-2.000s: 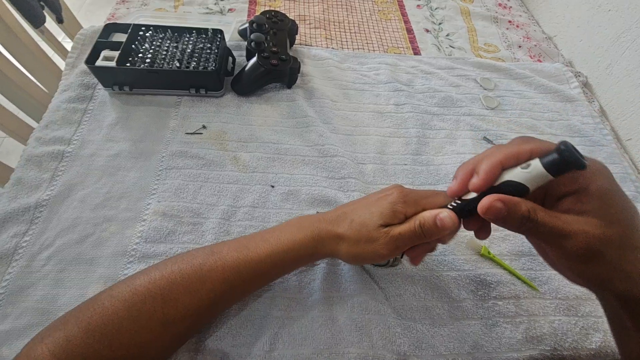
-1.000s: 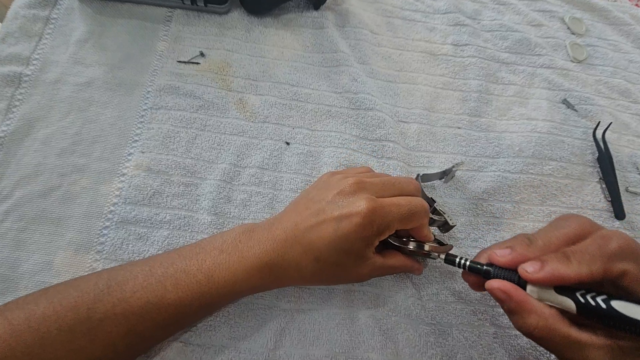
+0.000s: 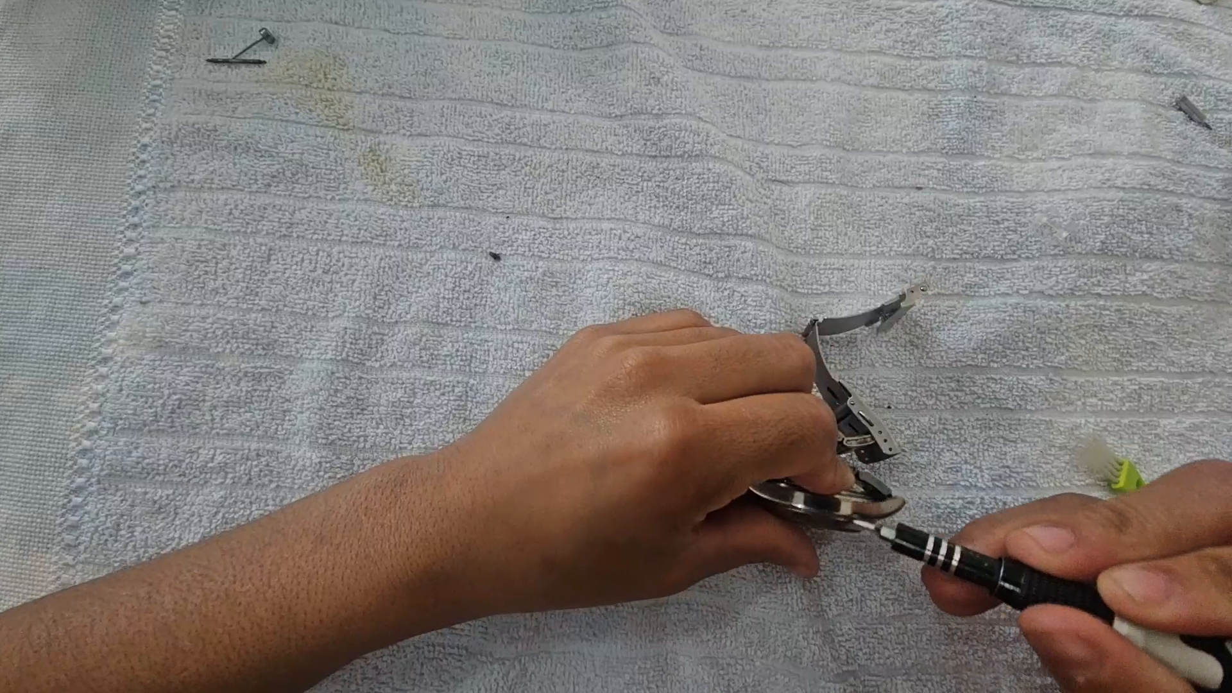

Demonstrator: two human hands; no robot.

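Observation:
A metal wristwatch (image 3: 818, 502) is gripped on its edge by my left hand (image 3: 654, 452), whose fingers hide much of the case. Its steel clasp (image 3: 857, 423) and a thin folding strip (image 3: 861, 320) stick out beyond my fingers onto the towel. Between the thumb and fingers of my right hand (image 3: 1116, 568) is a black and white precision screwdriver (image 3: 1011, 580). The screwdriver's tip meets the rim of the watch case, at the side toward my right hand.
A white ribbed towel (image 3: 385, 289) covers the work surface. Small metal pins (image 3: 237, 62) lie at the upper left, another small metal part (image 3: 1193, 113) at the upper right. A green-handled brush (image 3: 1124, 474) lies just beyond my right hand. A dark speck (image 3: 495, 256) sits mid-towel.
Two seconds ago both hands were close together at the screwdriver's end; now the watch shows, with the tip at its case edge. The view has moved in closer, dropping the bit case and game controller.

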